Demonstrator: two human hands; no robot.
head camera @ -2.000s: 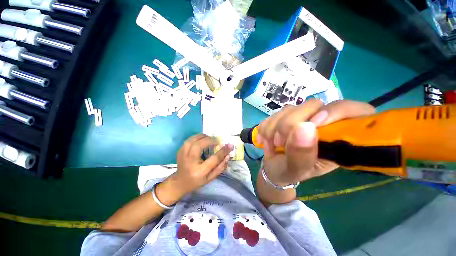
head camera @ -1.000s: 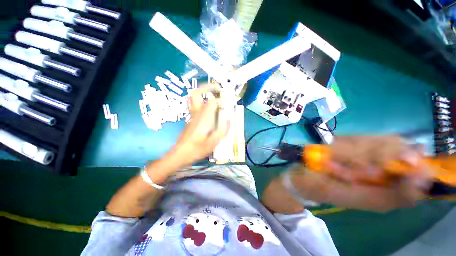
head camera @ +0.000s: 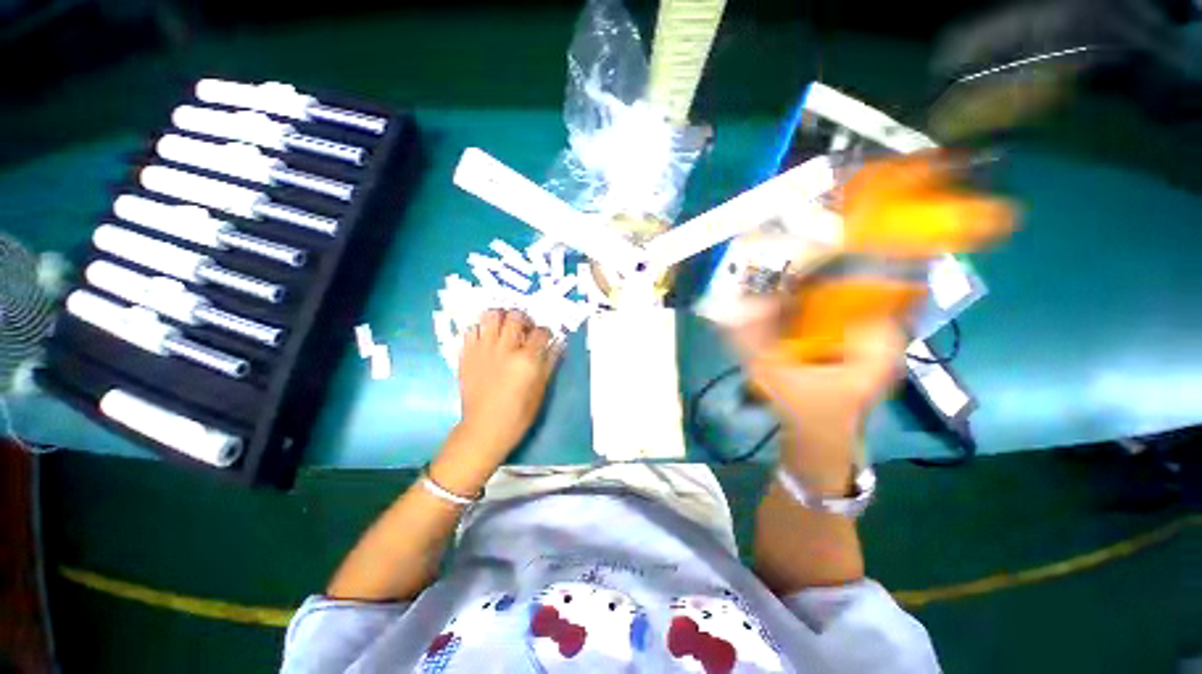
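The white tripod leg assembly [head camera: 635, 362] lies spread in a Y, two arms pointing away and one towards me, over a pale fixture. My left hand [head camera: 504, 382] rests with its fingertips in the heap of small white plastic inserts [head camera: 464, 298], left of the hub. Whether it pinches a piece cannot be seen. My right hand [head camera: 824, 375] holds the orange electric screwdriver [head camera: 824, 316], blurred, raised in front of the screw feeder [head camera: 769, 258]. The screwdriver's bit cannot be made out.
A black foam tray [head camera: 314, 356] at left holds several white handles with silver rods. Two small inserts [head camera: 374, 353] lie beside it. A crumpled clear bag [head camera: 626, 152] is behind the hub. A black adapter [head camera: 944, 391] with cables lies at right. A fan [head camera: 24, 310] is at far left.
My left hand has moved from the tripod legs to the insert heap. My right hand has swung the screwdriver up and inward to the feeder. The view has shifted, showing more of the tray.
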